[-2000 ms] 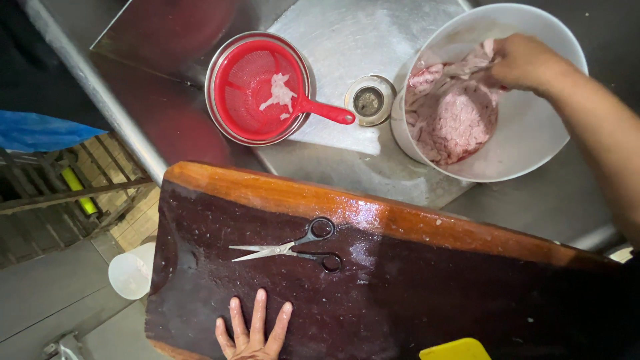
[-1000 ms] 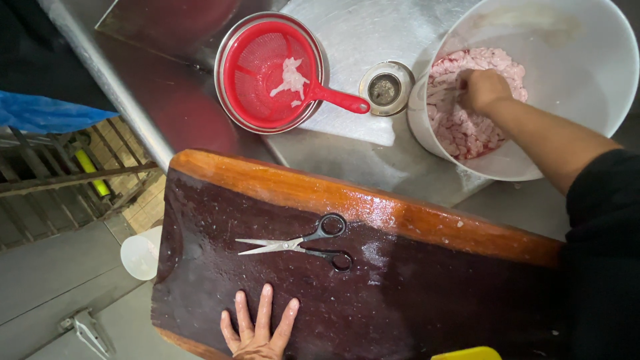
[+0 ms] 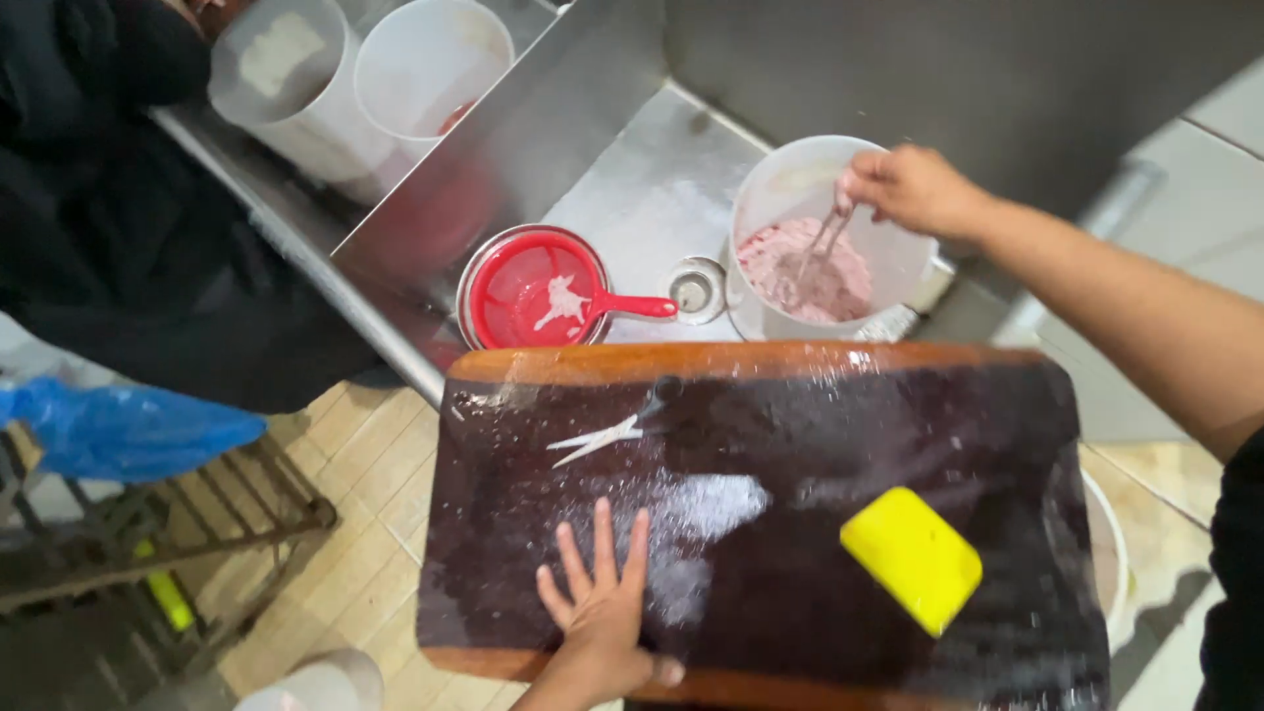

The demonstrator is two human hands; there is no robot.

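My right hand (image 3: 904,188) pinches a limp, pale pink strip (image 3: 825,237) above a white plastic bucket (image 3: 913,267) that holds a wet pink mass (image 3: 810,272). Fingers spread, my left hand (image 3: 597,602) lies flat on a dark board with orange-brown wooden edges (image 3: 770,602). Above its fingertips are black-handled scissors (image 3: 602,436) with parted blades. A yellow plastic scraper (image 3: 916,560) lies to the right on the board. Beyond the board, a red strainer (image 3: 509,291) with a pale scrap in it rests on a metal bowl (image 3: 464,301).
The bucket and bowl stand in a steel sink (image 3: 642,188) near its drain (image 3: 691,288). Past the divider are two white buckets (image 3: 434,64). A person in dark clothes (image 3: 148,227) stands at left, above a metal rack (image 3: 237,523) with a blue plastic bag (image 3: 138,430).
My right hand has risen from the pink mass, where it was a second ago, and now holds a strip. My left hand remains flat on the board. The view has widened and shifted.
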